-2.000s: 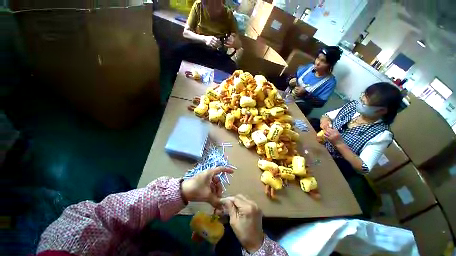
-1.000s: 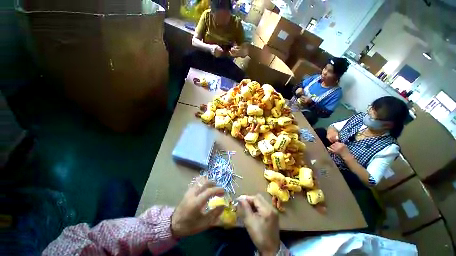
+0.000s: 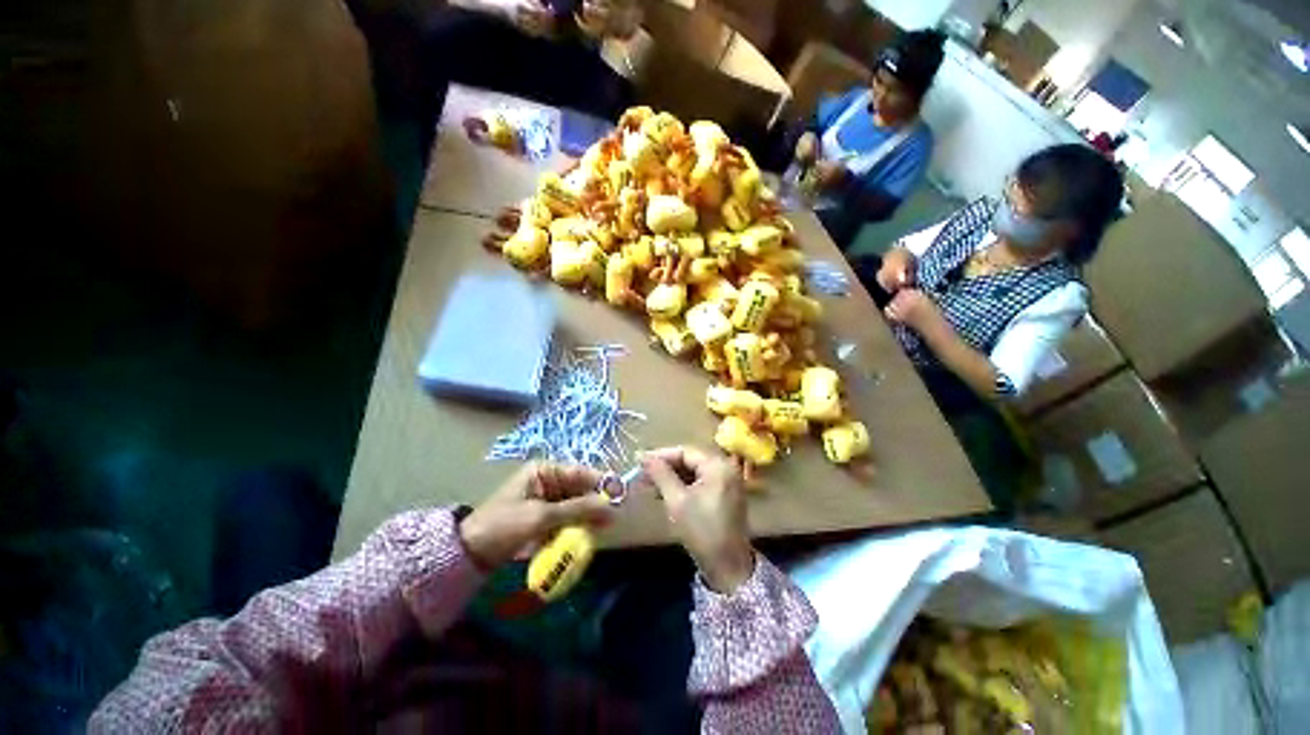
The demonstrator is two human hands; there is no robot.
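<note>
A yellow plush pendant toy (image 3: 560, 563) with dark print hangs below my left hand (image 3: 535, 510). My left fingers pinch its top, where a small ring (image 3: 614, 488) shows. My right hand (image 3: 700, 506) pinches the end of a thin white strip (image 3: 632, 471) at the ring, just right of my left fingertips. Whether the strip passes through the ring is too small to tell. A tangled pile of white strips (image 3: 572, 412) lies on the table just beyond my hands.
A toy heap (image 3: 675, 237) covers the middle of the brown table (image 3: 431, 474). A pale blue-grey block (image 3: 489, 338) lies left of the strips. An open white sack (image 3: 848, 610) with toys stands at lower right. Three people sit around the table; cartons (image 3: 1149, 431) stand at right.
The toy, raised near my fingers one second ago, now hangs lower with its print showing. A ring now shows between my hands. The view has shifted, and the open sack shows more.
</note>
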